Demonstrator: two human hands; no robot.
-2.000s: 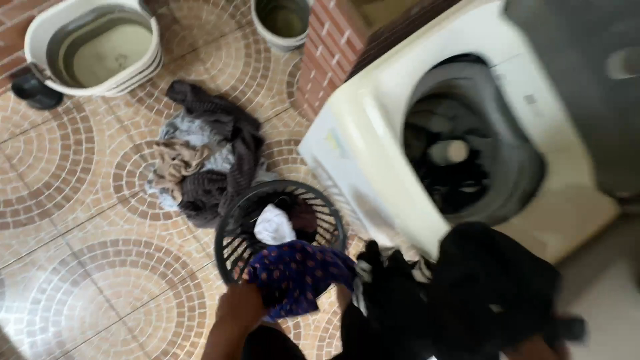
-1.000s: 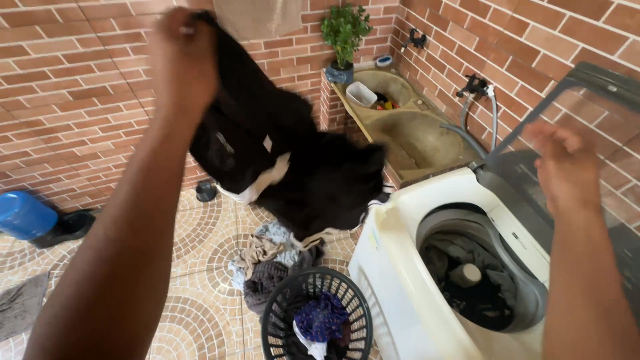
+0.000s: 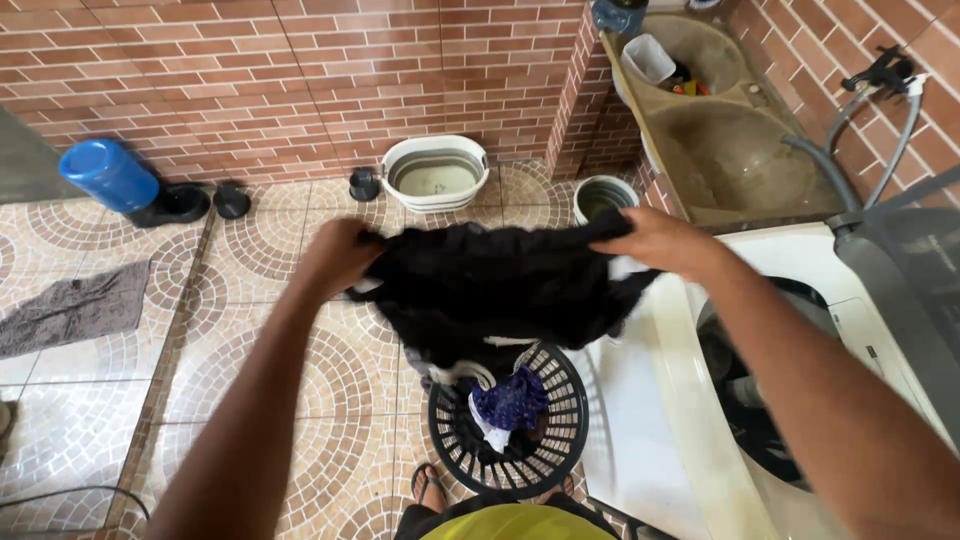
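A black garment (image 3: 502, 285) with some white parts is stretched between my two hands, above the laundry basket. My left hand (image 3: 345, 251) grips its left edge; my right hand (image 3: 652, 240) holds the right edge near a white patch. Below hangs part of the cloth over the rim of the dark plastic laundry basket (image 3: 571, 442), which stands by my feet with a patterned purple cloth (image 3: 514, 399) and a white cloth (image 3: 491, 435) inside. To the right, the top-loading washing machine (image 3: 637, 420) has its lid up, and dark clothes lie in its drum, partly hidden by my right forearm.
A double laundry sink (image 3: 720, 157) adjoins the washing machine. By the brick-tiled wall stand a white and grey tub (image 3: 435, 176), a round bucket (image 3: 604, 196) and a blue container (image 3: 112, 176). A grey floor cloth (image 3: 79, 307) lies at left. My feet in sandals are beside the basket.
The black garment, raised at the left in my left hand a second ago, is now spread between both hands. My right hand, empty then, has taken hold of it. The view has shifted.
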